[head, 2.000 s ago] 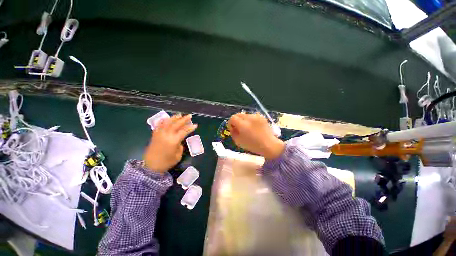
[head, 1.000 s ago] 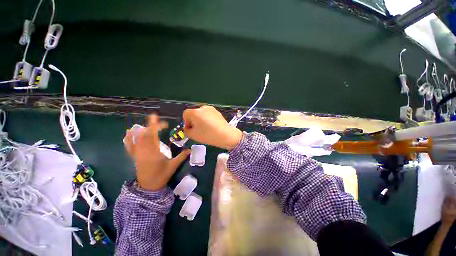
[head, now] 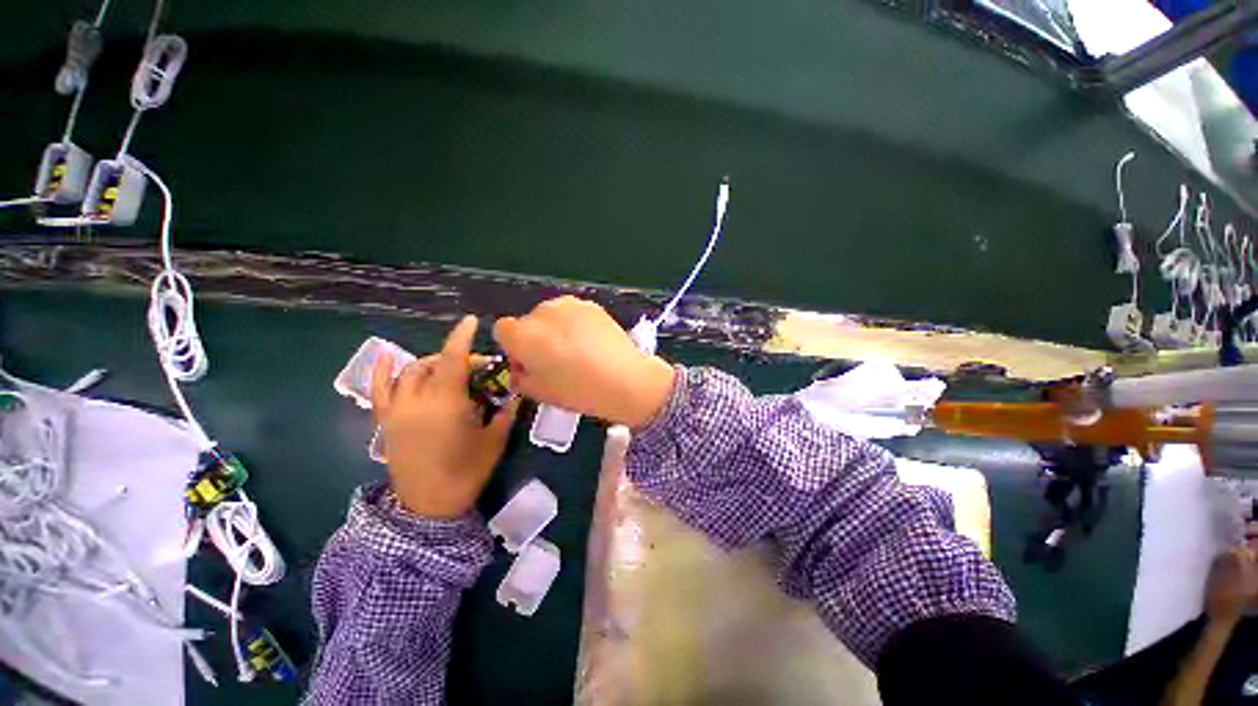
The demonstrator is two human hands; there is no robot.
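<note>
My right hand (head: pixel 573 356) is closed on a circuit board (head: pixel 488 381) with a yellow block, at the near side of the rail. A white cord (head: pixel 701 262) runs from under this hand onto the belt. My left hand (head: pixel 439 421) is beside the board, its fingers spread; a fingertip is at an empty shell (head: pixel 370 370), and I cannot tell if it grips the shell or the board. Another shell (head: pixel 555 426) lies partly under my right hand. Two more empty shells (head: pixel 524 515) lie nearer my body.
The plastic-covered bundle (head: pixel 690 593) is under my right forearm. The orange and white glue gun (head: pixel 1021 419) enters from the right, by crumpled white paper (head: pixel 869 396). Corded boards (head: pixel 214 480) and tangled cords (head: pixel 69 524) lie left. Housings (head: pixel 113 190) stand on the belt. Someone's arm shows lower right.
My right hand has moved left with the board and cord. My left hand has shifted slightly left and down, and now meets the board.
</note>
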